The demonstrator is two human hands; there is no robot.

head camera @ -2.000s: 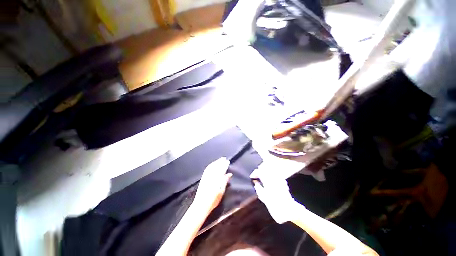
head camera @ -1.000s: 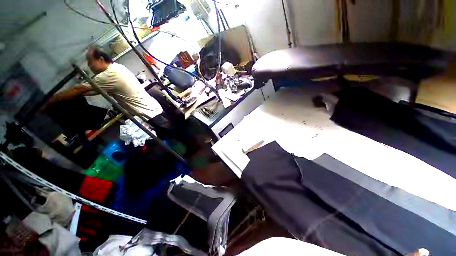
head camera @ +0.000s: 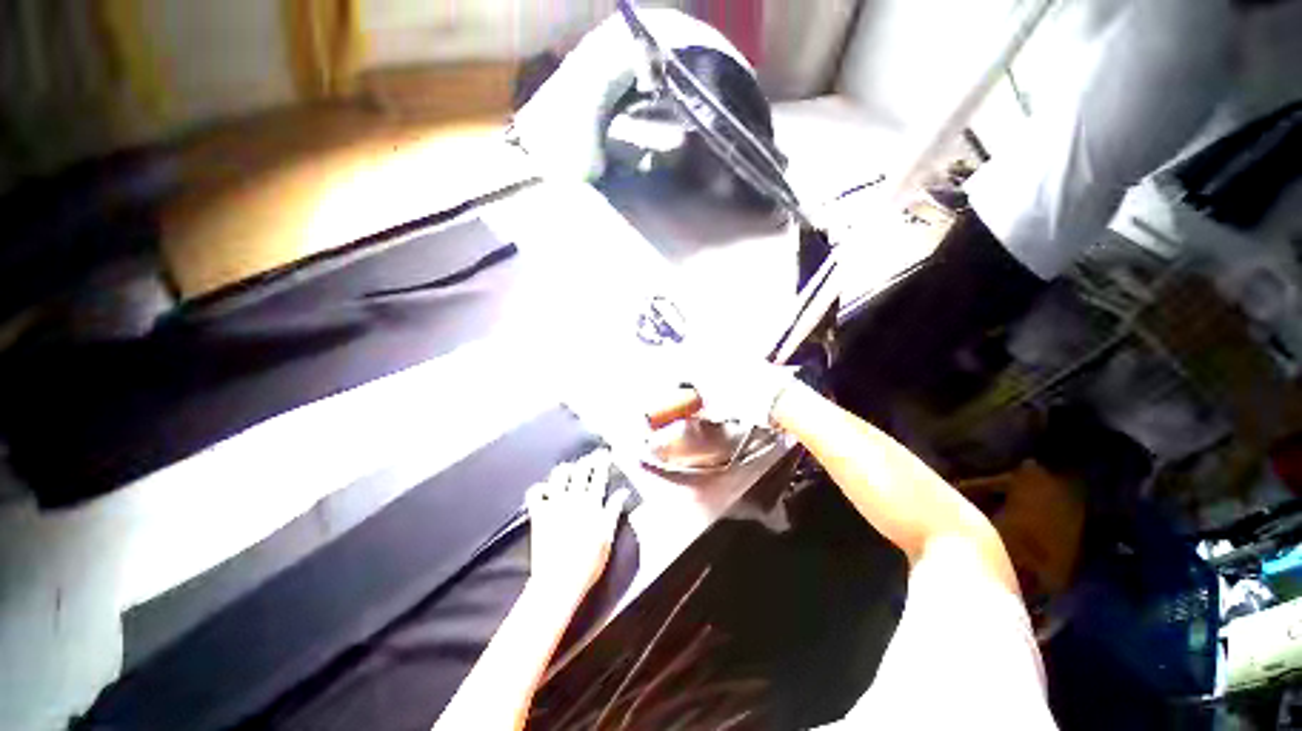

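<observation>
A long dark garment piece [head camera: 386,557] lies along the near edge of the table. My left hand [head camera: 574,511] rests palm down on its right end, fingers spread, holding nothing. The steam iron [head camera: 695,446] sits at the table's right edge, its metal body low and its orange-brown handle partly showing. My right hand [head camera: 735,389] is closed around the handle; strong glare washes out its fingers. A small dark object, perhaps scissors [head camera: 660,320], lies behind the iron.
More dark cloth [head camera: 271,336] lies on the far side of the white table [head camera: 321,429]. A tan board [head camera: 307,179] is at the back. A pale hose [head camera: 978,89] slants at upper right. A person in pale clothing [head camera: 1092,143] is at the right, partly visible.
The view has swung to the left side of the room and back. My right hand has moved from the cloth's edge to the iron's handle. My left hand is still on the cloth.
</observation>
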